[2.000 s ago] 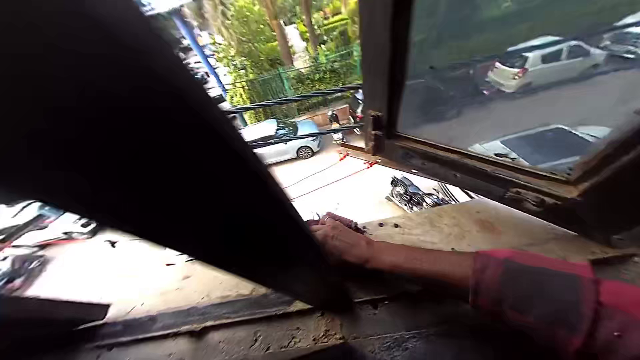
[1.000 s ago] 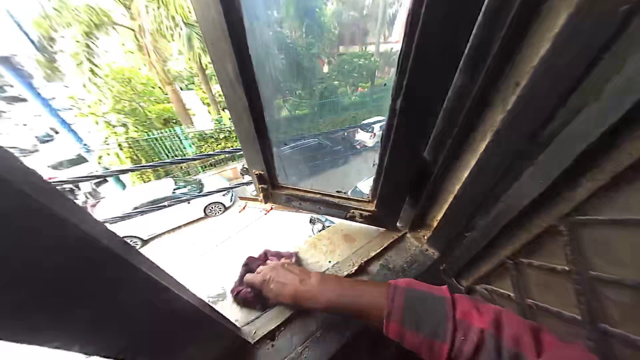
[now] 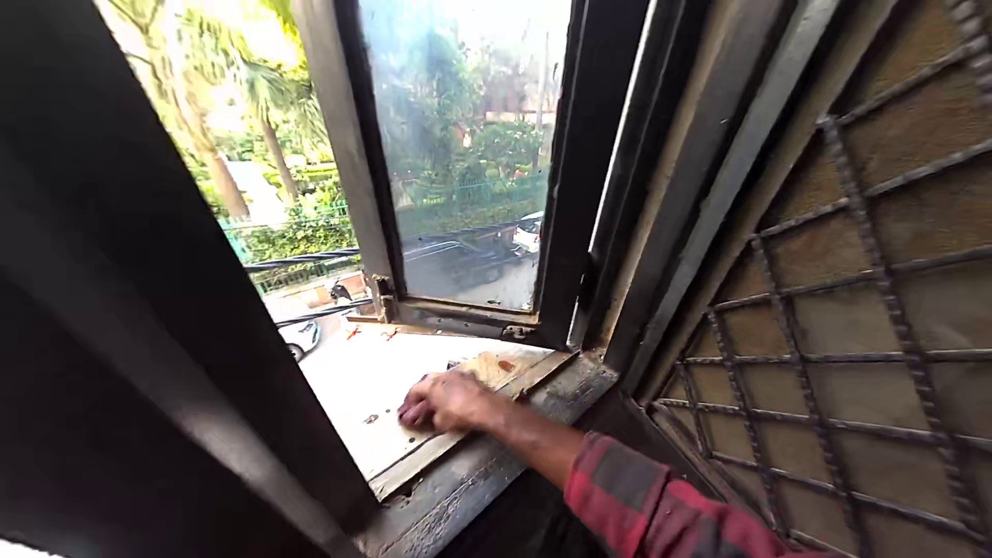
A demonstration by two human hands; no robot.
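Observation:
My right hand point(image 3: 453, 401), in a red and dark checked sleeve, reaches over the window's inner ledge point(image 3: 480, 469). Its fingers are closed on a bunched dark red cloth point(image 3: 416, 413), mostly hidden under them. Hand and cloth rest on the pale, stained outer sill point(image 3: 492, 368). Beyond them stands the outward-swung glass casement point(image 3: 465, 178) in its dark frame, with a small latch point(image 3: 518, 332) on the bottom rail. My left hand is out of the picture.
A dark window frame member point(image 3: 186, 310) fills the left side. To the right a metal grille point(image 3: 860, 310) leans along the opening. Cables point(image 3: 302, 260) cross outside, above a street with a parked white car point(image 3: 301, 338) and trees.
The view has swung right, bringing in the grille. My right hand, with the cloth, stays at the sill; the cloth shows less than one second ago.

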